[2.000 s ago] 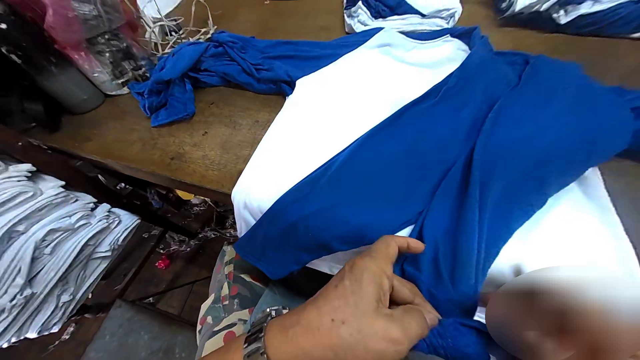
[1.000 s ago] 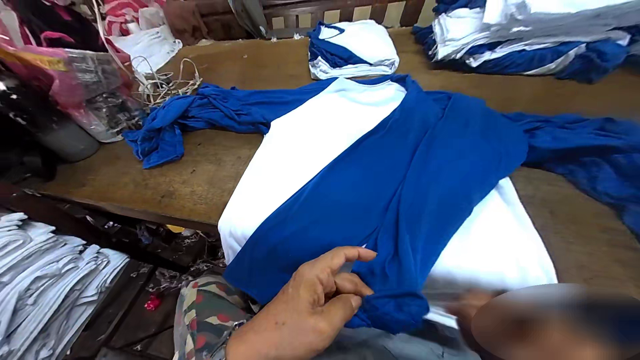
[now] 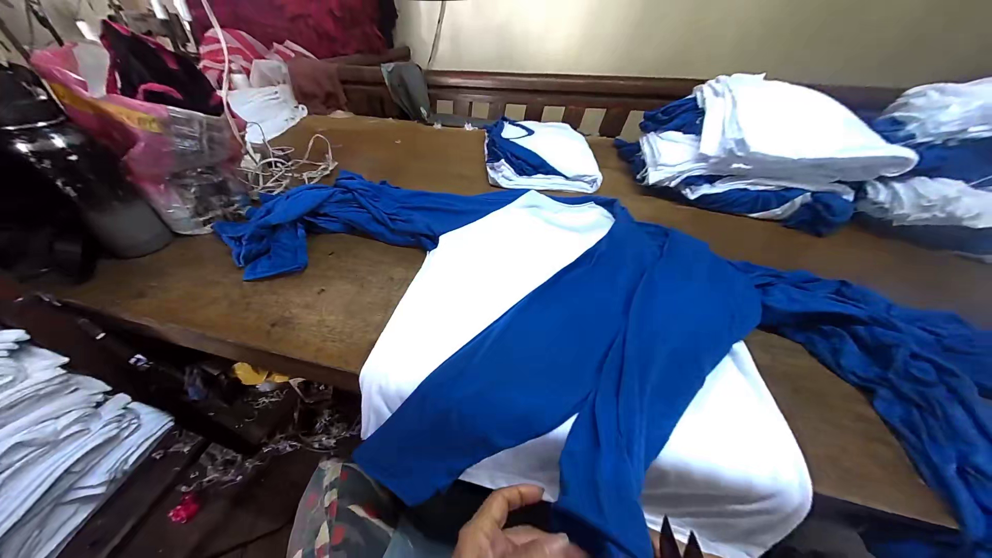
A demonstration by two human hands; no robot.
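A blue and white long-sleeved shirt (image 3: pixel 535 341) lies spread on the wooden table, its neckline away from me and its hem over the near edge. One sleeve is bunched at the left; blue cloth also trails at the right. My left hand (image 3: pixel 515 535) is at the bottom edge, fingers bent against a hanging blue strip of the shirt; whether they pinch it is unclear. Just right of that strip, two dark pointed tips (image 3: pixel 678 540), like those of small scissors, rise from the bottom edge. A sliver of skin beside them seems to be my right hand (image 3: pixel 657 541), mostly out of view.
A folded shirt (image 3: pixel 542 155) lies behind the spread one, with stacked blue and white garments (image 3: pixel 783 147) at back right. Pink plastic bags (image 3: pixel 182 155), tangled cord (image 3: pixel 283 167) and a dark rounded object (image 3: pixel 116 209) stand at left. Folded white cloths (image 3: pixel 70 449) are piled lower left.
The view has tilted up, showing more of the table's far side. The hanging blue strip now lies apart from the blue panel's lower corner, with white cloth between. Dark pointed tips have come into sight.
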